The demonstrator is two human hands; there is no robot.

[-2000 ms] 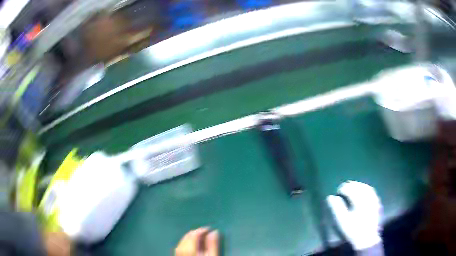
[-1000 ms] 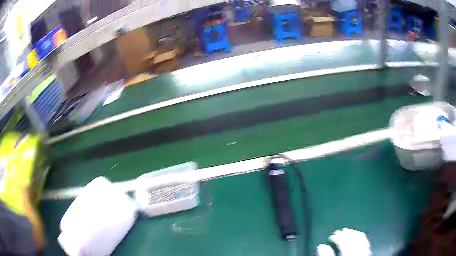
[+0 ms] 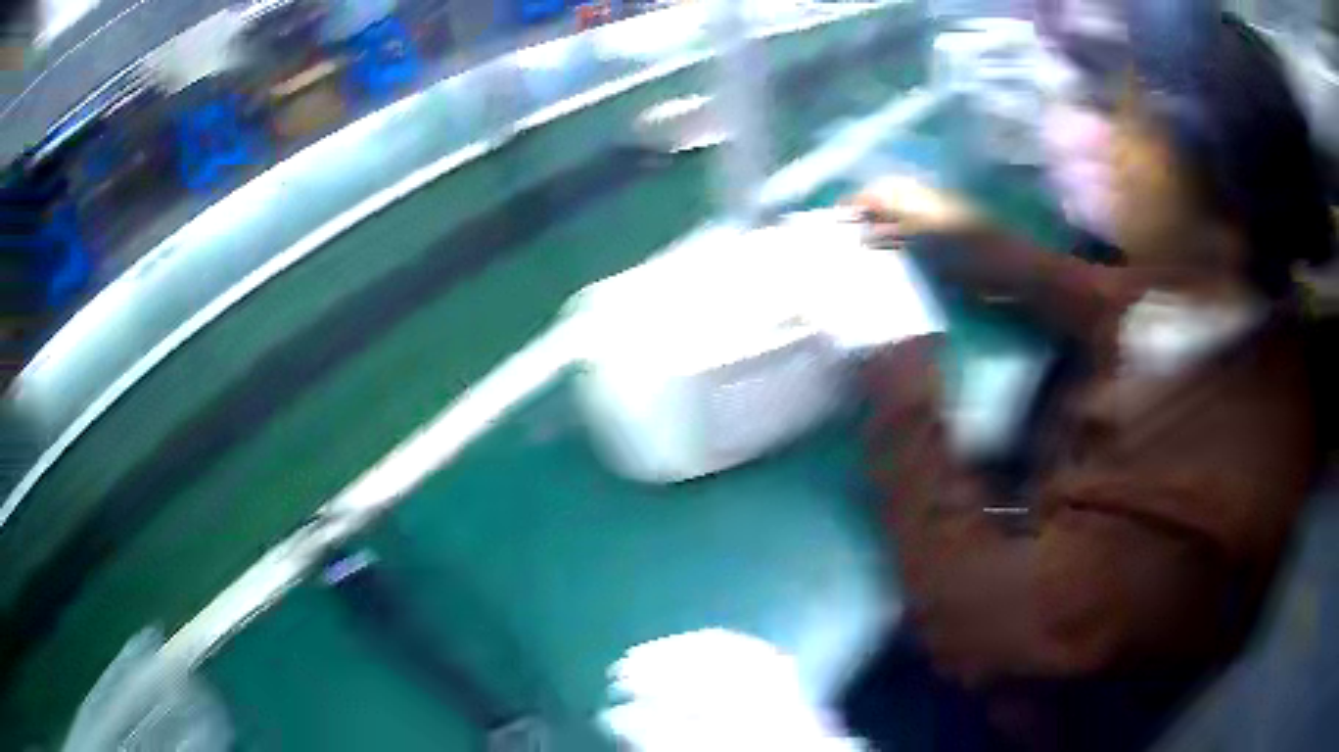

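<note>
The picture is blurred. The black electric screwdriver (image 3: 419,639) lies on the green bench at the lower left, untouched. My right hand (image 3: 720,691), in a white glove, is at the bottom edge, right of the screwdriver and partly cut off; its fingers cannot be made out. My left hand is out of the picture. A white appliance housing (image 3: 712,404) stands beyond my right hand, at the neighbour's place. The clear screw bin (image 3: 147,713) is cut off at the lower left corner; its contents are too blurred to tell.
A person in a brown top (image 3: 1087,544) sits close on the right, a hand (image 3: 918,206) at the far side of the housing. The green conveyor (image 3: 338,309) runs diagonally behind a pale rail (image 3: 455,426). A grey post (image 3: 739,118) stands behind the housing. Blue stools (image 3: 216,143) are beyond.
The view has swung right: the screwdriver and bin appear farther left, and the neighbour and housing are now more fully in view. My bare left hand, seen two seconds ago, is gone from view.
</note>
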